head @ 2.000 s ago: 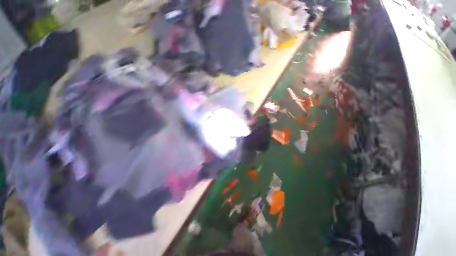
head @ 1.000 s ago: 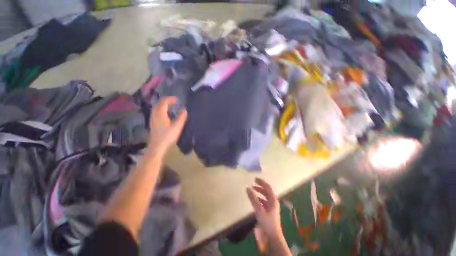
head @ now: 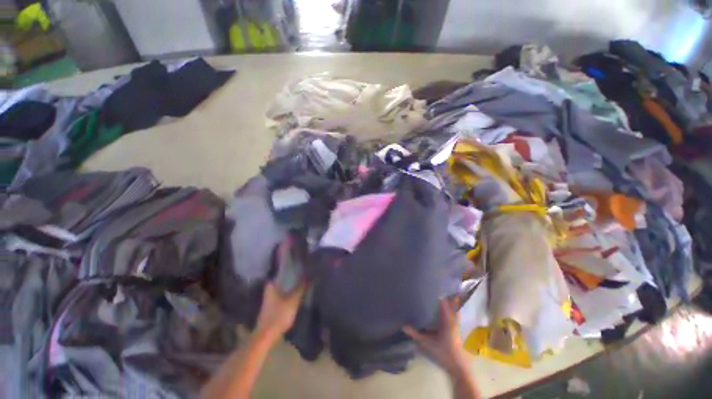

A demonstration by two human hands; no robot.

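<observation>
A dark grey bundle of cut pieces [head: 382, 296] lies on the cream table in front of me, with a pink and white piece [head: 355, 222] on top. My left hand [head: 279, 308] is at its left side, closed on the edge of grey cut pieces [head: 254, 234]; its fingertips are partly hidden by cloth. My right hand [head: 443, 339] touches the bundle's lower right edge, thumb and fingers spread apart; whether it grips any cloth is not clear.
A pale bundle with a yellow tie [head: 519, 265] lies just right, among orange and white scraps [head: 609, 241]. Grey striped bundles [head: 148, 226] fill the left. Cream cloth [head: 339, 105], dark pieces [head: 168, 93] and a grey heap [head: 507, 101] lie farther back on the table [head: 187, 148].
The view has swung from the floor and table edge to the table. Both hands have come in and moved from above and beside the dark grey bundle onto its sides.
</observation>
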